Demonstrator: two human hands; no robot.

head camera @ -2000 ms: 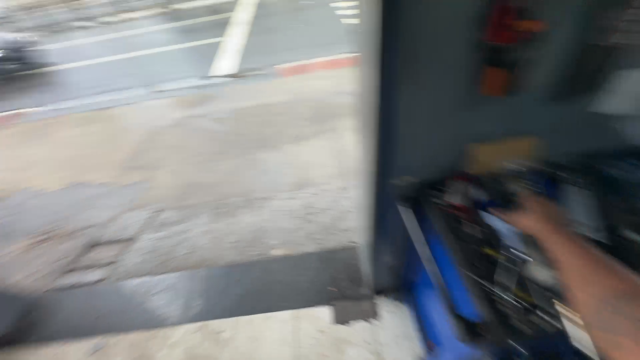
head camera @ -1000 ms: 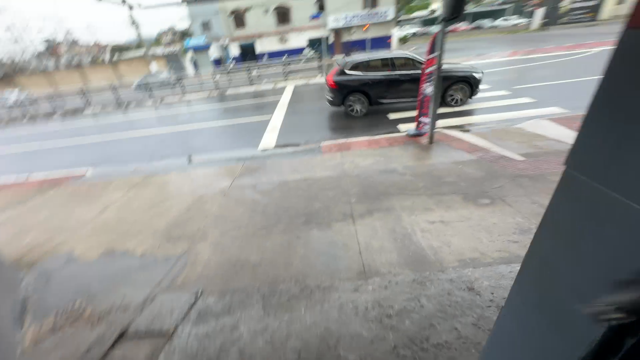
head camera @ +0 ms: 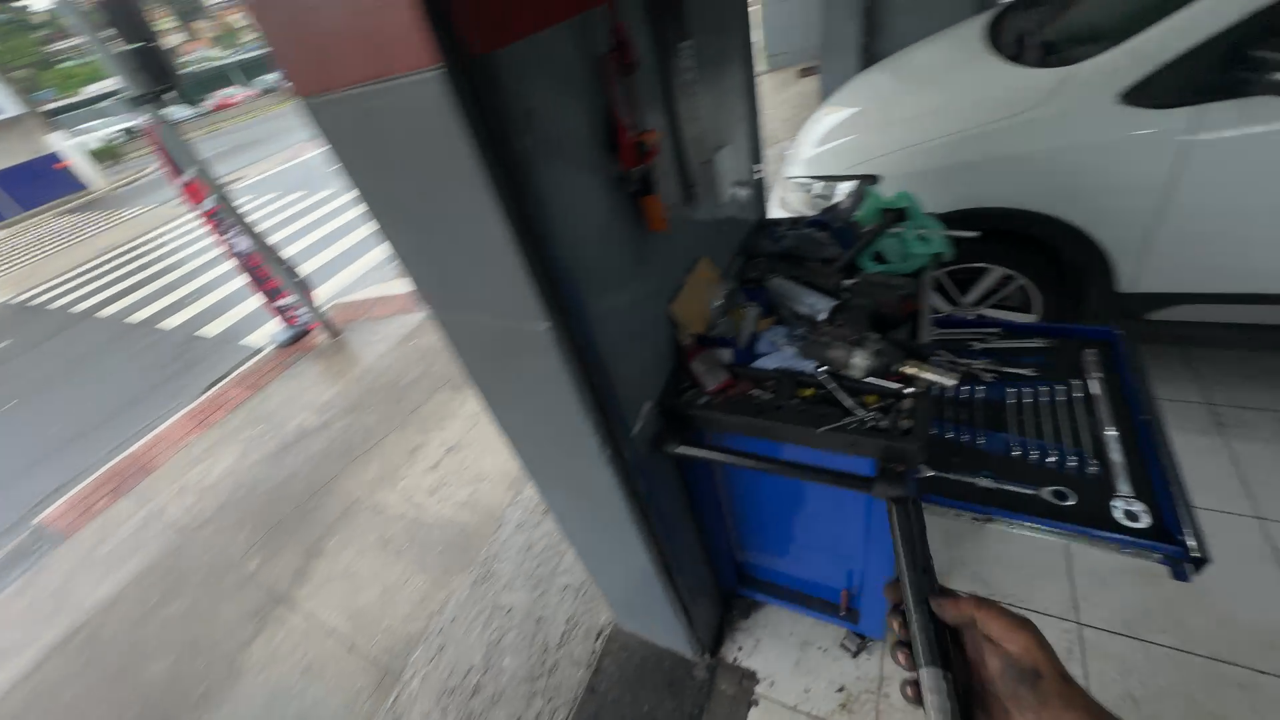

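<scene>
At the lower right, my right hand (head camera: 1000, 650) is closed around a long dark bar-shaped tool (head camera: 915, 570) with a lighter section near its lower end. The tool's upper end overlaps the corner of a blue tool cart (head camera: 800, 540) in the view; whether they touch, I cannot tell. Wrenches of graded sizes (head camera: 1045, 425) lie in the cart's open drawer (head camera: 1165, 460), with a long ratchet-like wrench (head camera: 1110, 440) along its right side. Loose tools, cloths and a green object (head camera: 900, 235) are heaped on the cart top. My left hand is out of view.
A grey pillar (head camera: 450, 280) stands left of the cart. Orange and red equipment (head camera: 640, 150) hangs on the dark wall. Behind the drawer is a white car (head camera: 960, 120). Wet pavement (head camera: 330, 520) and a road with a crosswalk (head camera: 200, 265) lie to the left.
Two seconds ago a hand reached over the cart top; one second ago no hand was clearly seen. Now my right hand grips the dark tool. The view has swung widely.
</scene>
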